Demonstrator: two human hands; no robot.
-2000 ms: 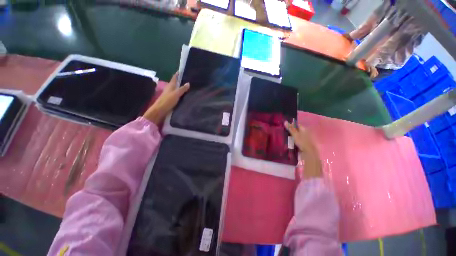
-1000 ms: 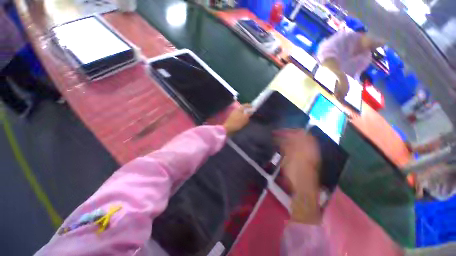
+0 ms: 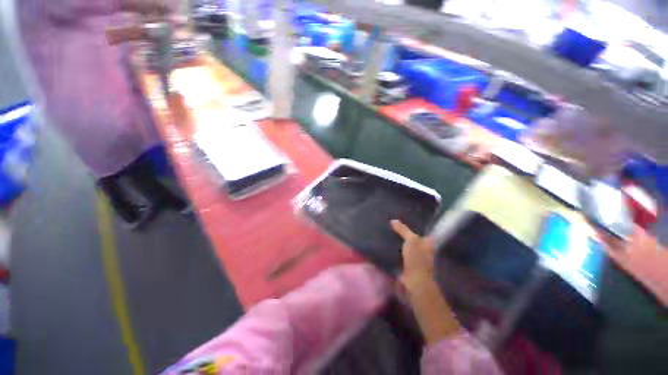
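The picture is blurred. A black tablet point(image 3: 366, 209) lies in a pale tray across the bench. My right hand point(image 3: 419, 265) is over its near right part, index finger extended onto or just above the dark screen, holding nothing. My left sleeve ends beside my right hand; my left hand is almost wholly hidden behind the right hand and wrist, so its grip cannot be told. To the right, another dark tablet point(image 3: 487, 253) lies in a pale tray. A further dark tablet point(image 3: 560, 315) is beyond it, below a lit blue and white one point(image 3: 570, 245).
A stack with a bright white top point(image 3: 242, 157) sits on the red-pink bench film point(image 3: 256, 242) at left. A person in pink point(image 3: 91, 88) stands at the far left. A green belt point(image 3: 359, 135) runs behind, with a yellowish board point(image 3: 505, 198) across it. Another person's hand point(image 3: 641, 256) is at right.
The view has swung left, bringing in the standing person. My right hand has moved from the middle tablets to the tablet on their left. My left hand has become mostly hidden.
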